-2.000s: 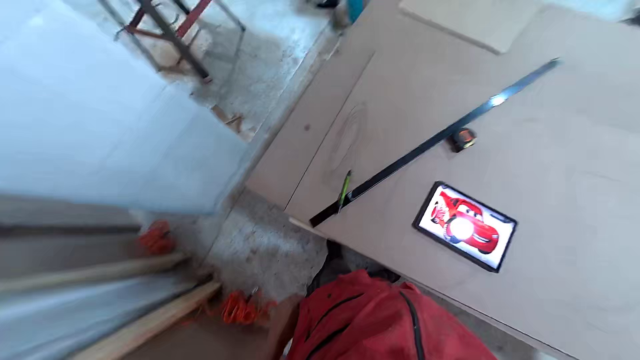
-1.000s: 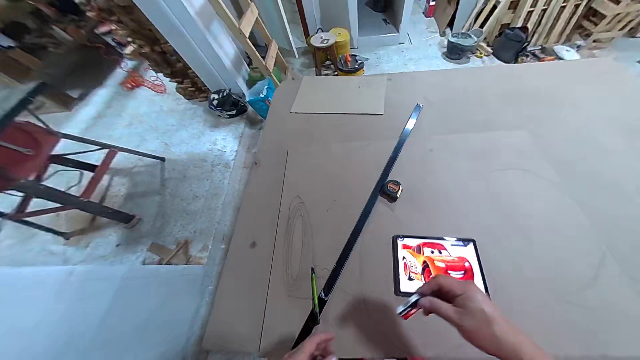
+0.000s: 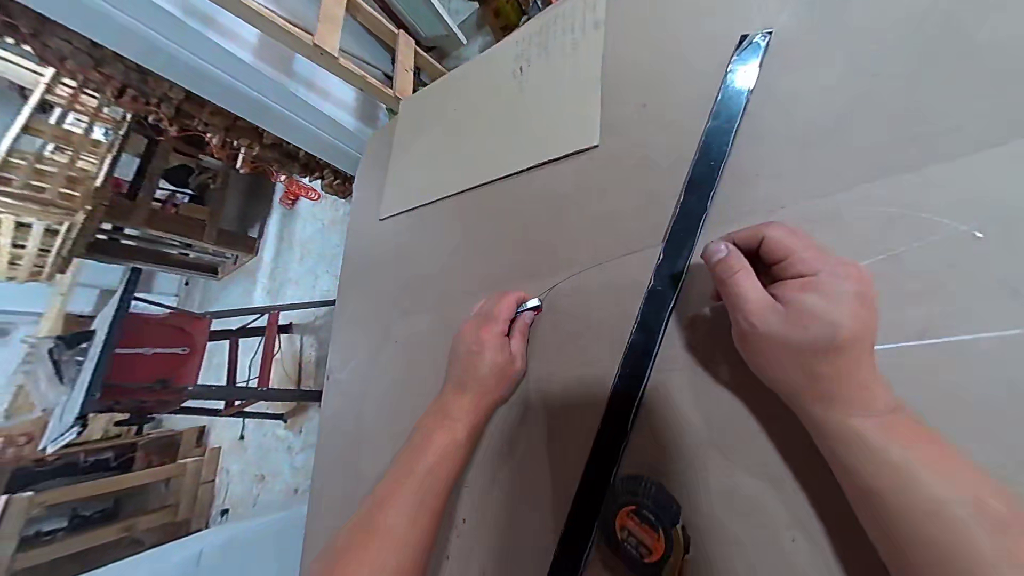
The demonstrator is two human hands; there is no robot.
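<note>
My left hand [image 3: 492, 344] pinches a small metallic object [image 3: 530, 306], its kind unclear, over the brown board tabletop. A thin thread or wire [image 3: 596, 266] runs from it in a curve towards the long black metal strip [image 3: 676, 248]. Right of that strip is my right hand [image 3: 792, 312], thumb and fingertips pinched together; whether it grips the thread is too fine to tell. A pale loop of thread [image 3: 928, 214] shows to its right, with a white line [image 3: 952, 339] below. Beside the strip's lower part sits a black and orange tape measure [image 3: 644, 524].
A flat rectangular board [image 3: 512, 112] lies on the tabletop [image 3: 432, 264] at the upper left. Beyond the table's left edge stand a red and black metal frame [image 3: 160, 352], wooden pallets [image 3: 48, 152] and an orange coiled hose [image 3: 296, 192] on the floor.
The small object, in my right hand a second ago, is now in my left hand, with a thread or wire out from it. The view has swung and come closer to the table.
</note>
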